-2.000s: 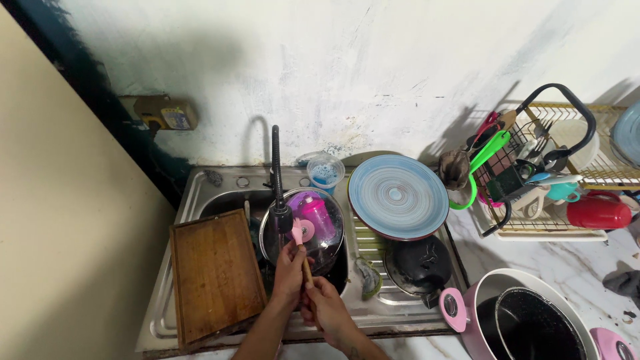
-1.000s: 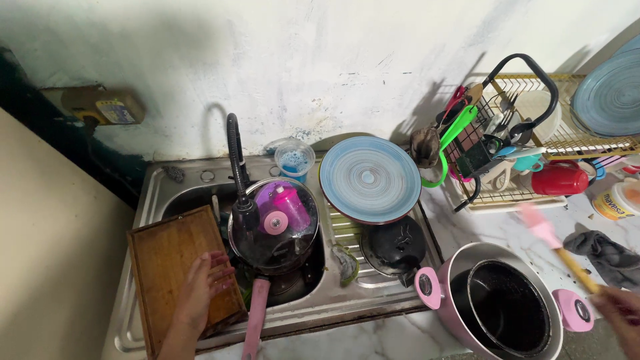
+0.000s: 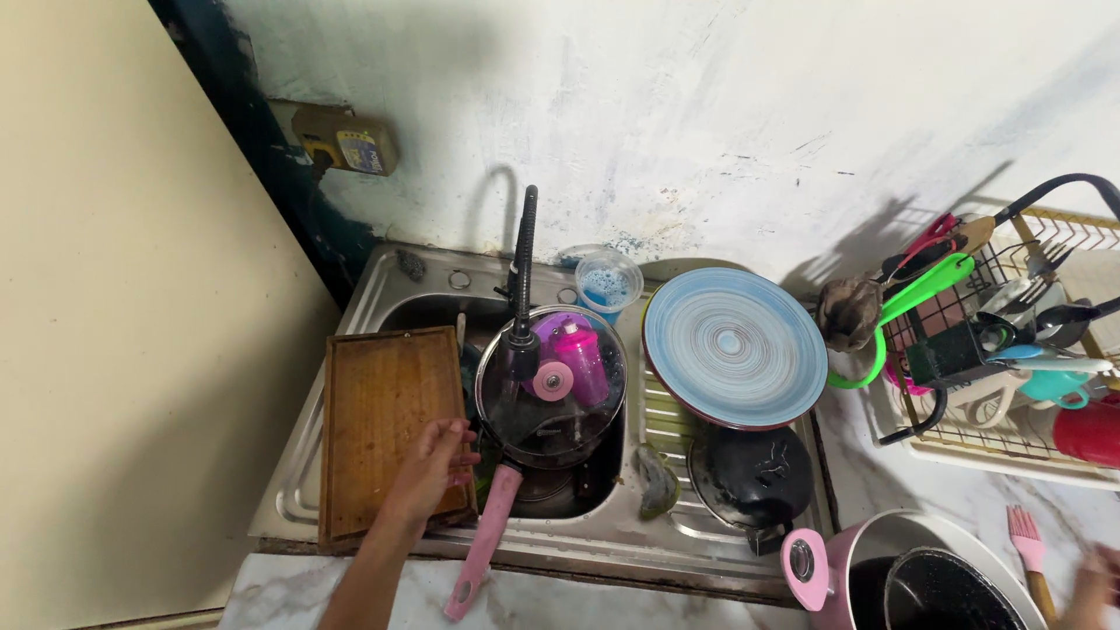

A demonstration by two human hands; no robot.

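My left hand is over the right edge of a wooden cutting board, its fingers apart and holding nothing plain. Beside it, a pan with a pink handle sits in the sink under a glass lid, with a pink bottle seen among the items there. My right hand is partly cut off at the right edge, blurred. Near it a pink silicone brush with a wooden handle lies on the marble-patterned counter; whether my fingers touch it is unclear.
The black faucet arches over the lid. A blue plate and an upturned black pan rest on the drainboard. A pink pot stands at lower right, below a dish rack. A cup of blue liquid is behind the sink.
Two seconds ago both hands were together over the sink at the pink brush. My right hand carried it rightward, and it now lies on the counter. My left hand moved to the cutting board.
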